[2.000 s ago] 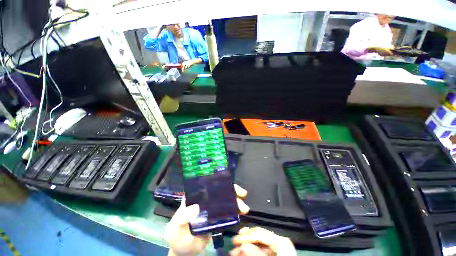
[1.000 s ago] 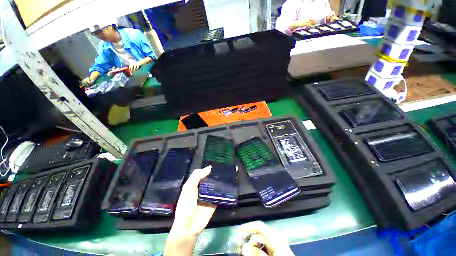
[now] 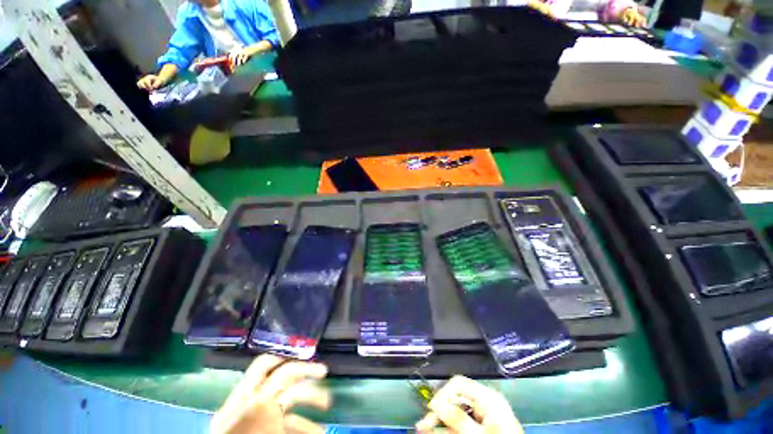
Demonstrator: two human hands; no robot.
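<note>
The foam phone tray (image 3: 339,203) holds several phones. Two dark-screened phones (image 3: 236,288) lie at its left. A phone with a green grid (image 3: 395,292) lies in the middle, and another (image 3: 506,301) lies slanted over the front edge. An open-back phone (image 3: 555,258) fills the right slot. My left hand (image 3: 269,398) is blurred, fingers apart and empty, just in front of the second phone. My right hand (image 3: 470,407) pinches a small yellowish metallic plug (image 3: 424,391) in front of the tray; the fingers partly hide it.
An orange mat (image 3: 407,172) with a spare black phone (image 3: 352,175) and small plugs lies behind the tray. Beyond is a black tray stack (image 3: 424,85). The left tray (image 3: 182,280), right tray stack (image 3: 631,254) and label rolls (image 3: 727,114) flank it. Two people are across the bench.
The green-grid phone that my left hand held now lies in the middle slot. My left hand has let go and moved left and down. The plug now shows at my right fingertips.
</note>
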